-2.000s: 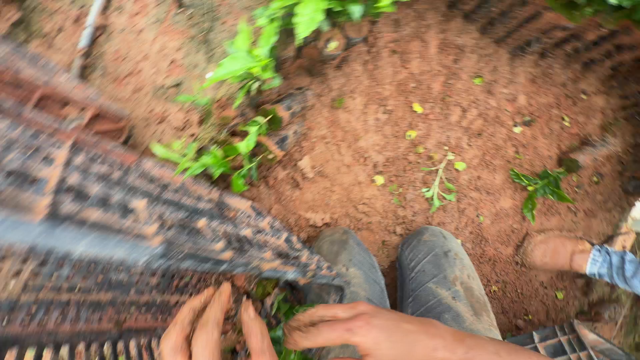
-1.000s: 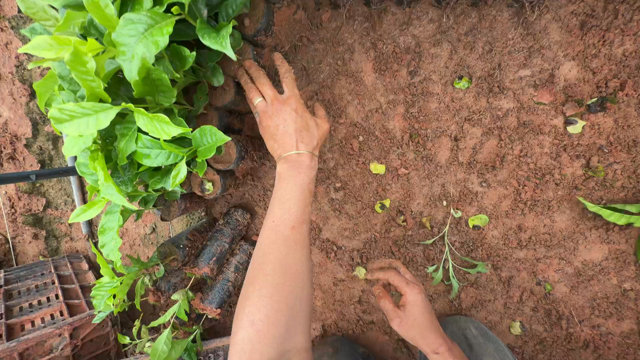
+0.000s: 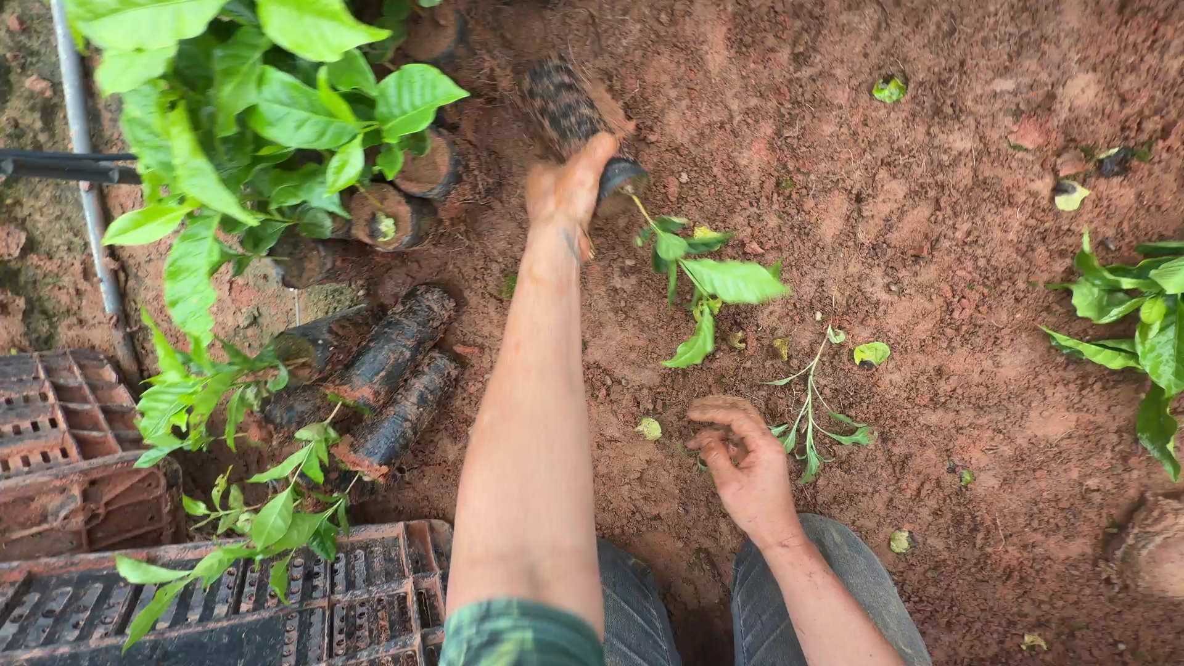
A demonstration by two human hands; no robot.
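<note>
My left hand (image 3: 569, 190) is closed around a black seedling bag (image 3: 564, 106) full of soil, with a leafy seedling (image 3: 731, 280) sticking out of its end toward the lower right. Over the soil, my right hand (image 3: 740, 458) has its fingers curled and apart, with nothing seen in it. Just right of it lies a thin uprooted sprig (image 3: 811, 407). Upright potted seedlings (image 3: 296, 102) crowd together at the upper left. Two muddy black seedling bags (image 3: 402, 342) lie on their sides left of my forearm, their leafy stems (image 3: 277, 518) reaching down-left.
Muddy plastic crates (image 3: 222, 601) stand at the lower left. A grey pipe (image 3: 83, 166) and a dark rod (image 3: 65, 166) run beside the upright plants. Another leafy plant (image 3: 1161, 333) is at the right edge. Fallen leaves (image 3: 871, 353) dot the reddish soil.
My left hand, seen without a bag a second ago beside the upright pots, now grips a seedling bag. My right hand stays low over the soil. The view has shifted considerably since two seconds ago.
</note>
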